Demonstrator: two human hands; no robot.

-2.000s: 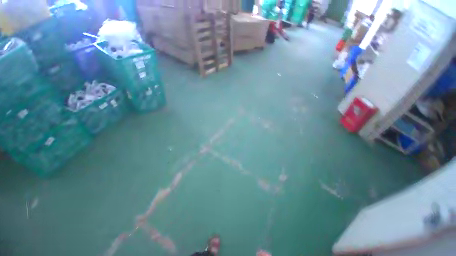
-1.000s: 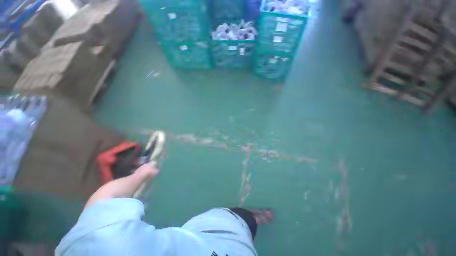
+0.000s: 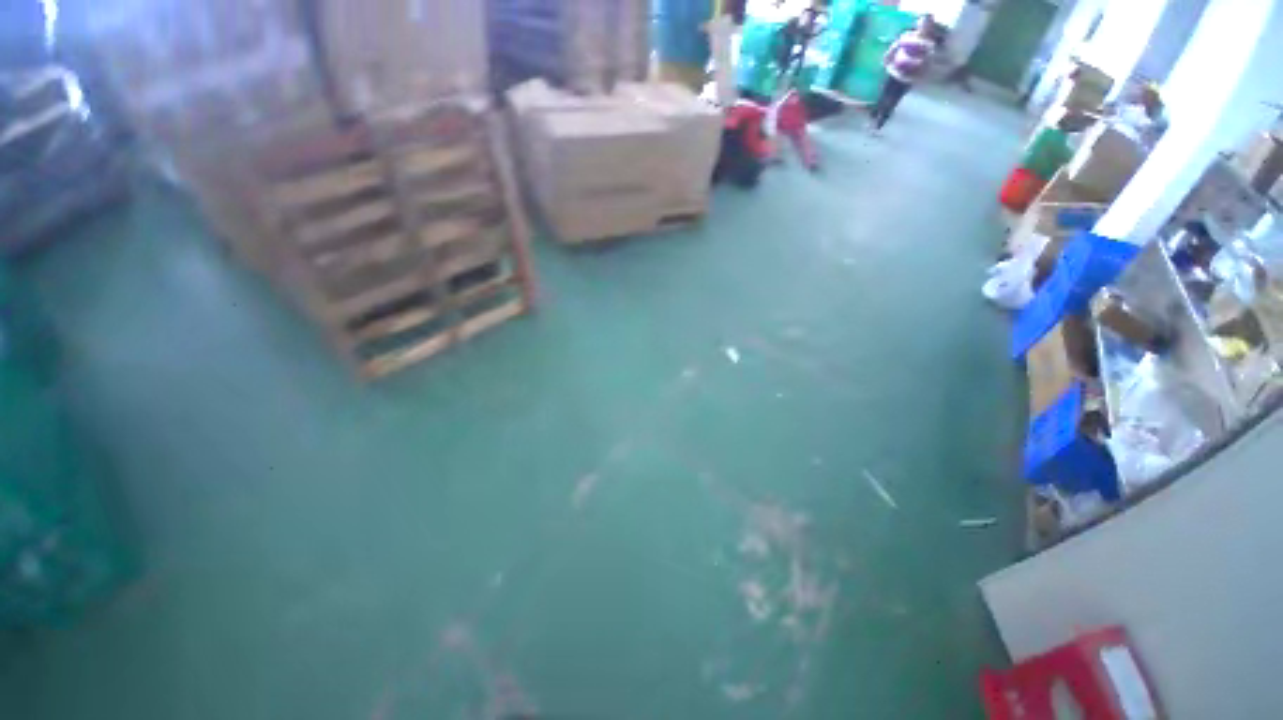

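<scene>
Neither of my hands is in the picture. Nearest in front of me, left of centre, a slatted wooden pallet (image 3: pixel 408 246) stands upright, leaning against tall brown cartons (image 3: pixel 408 56). Just behind it to the right, a low block of closed brown cartons (image 3: pixel 612 162) sits near the floor. The picture is blurred, most of all on the left.
Green crates (image 3: pixel 56 492) stand at the left edge. Red pallet trucks (image 3: pixel 771 134) are parked beyond the cartons. A person (image 3: pixel 905 71) is on the floor farther back. On the right are blue crates (image 3: pixel 1072 443), cluttered shelves and a red stool (image 3: pixel 1076 682).
The view has swung right and forward from the carton at left. My left hand, the looped handle and the orange truck have left the picture. The leaning pallet now shows left of centre.
</scene>
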